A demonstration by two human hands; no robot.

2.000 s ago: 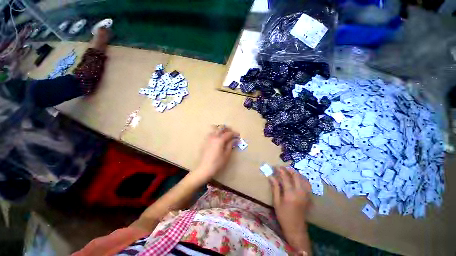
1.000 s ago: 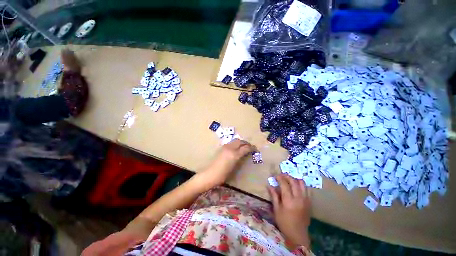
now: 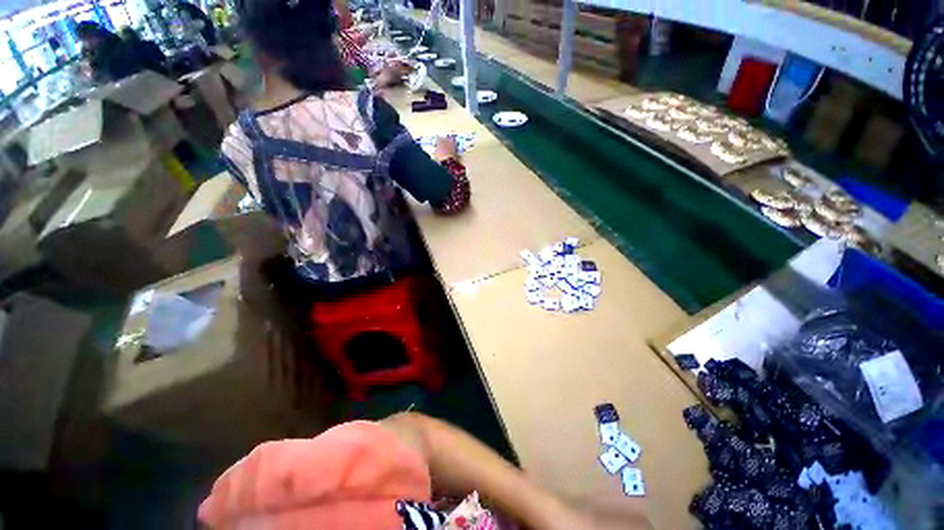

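Observation:
Several small square units (image 3: 621, 449), white with dark marks and one dark side up, lie on the cardboard bench (image 3: 564, 362) near the bottom. A larger group of white square units (image 3: 562, 277) lies farther up the bench. The heap of dark square pieces (image 3: 756, 445) is at lower right, with a few white square pieces (image 3: 844, 495) at its edge. My left forearm shows blurred at the bottom edge, but its hand is cut off by the frame. My right hand is out of the picture.
A person (image 3: 321, 166) sits on a red stool (image 3: 371, 336) at upper left. Open cartons (image 3: 197, 352) stand at far left. A green conveyor (image 3: 621, 202) runs behind the bench. A clear bag (image 3: 838, 357) with a white label and a blue bin (image 3: 901, 300) are at right.
The view has swung left and up. My hands have left the picture, and most of the white pile is now out of view. The seated person and cartons have come into view.

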